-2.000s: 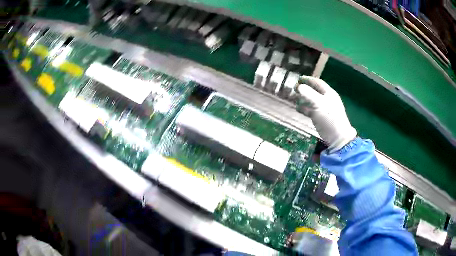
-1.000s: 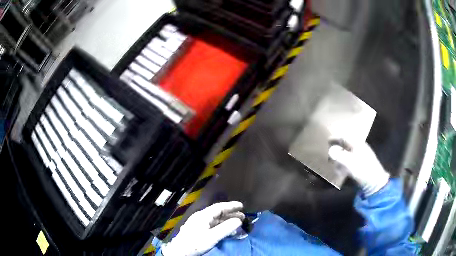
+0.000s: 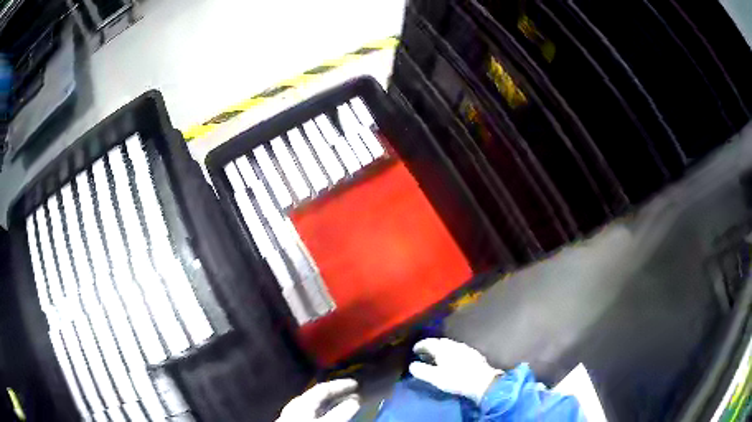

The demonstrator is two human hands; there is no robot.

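A black tote (image 3: 216,161) with a red liner sheet (image 3: 375,247) lies in front of me. Rows of white-silver heatsinks (image 3: 305,157) stand along its far and left sides. A second tote (image 3: 157,115) at the left holds long rows of heatsinks (image 3: 107,239). My left hand (image 3: 323,401), in a white glove, is at the bottom edge, partly cut off, fingers curved, with nothing seen in it. My right hand (image 3: 453,368), also gloved, is just below the liner tote, fingers loosely bent, with nothing seen in it.
A high stack of black totes (image 3: 569,124) stands at the upper right, beside the liner tote. Yellow-black tape (image 3: 289,85) runs behind the totes. A pale, flat-cornered thing (image 3: 584,394) shows beside my right sleeve. The line's edge (image 3: 738,387) is at the lower right.
The view has turned from the boards to the totes, which now appear nearer. My right hand has left the flat grey plate and is now closer to my left hand.
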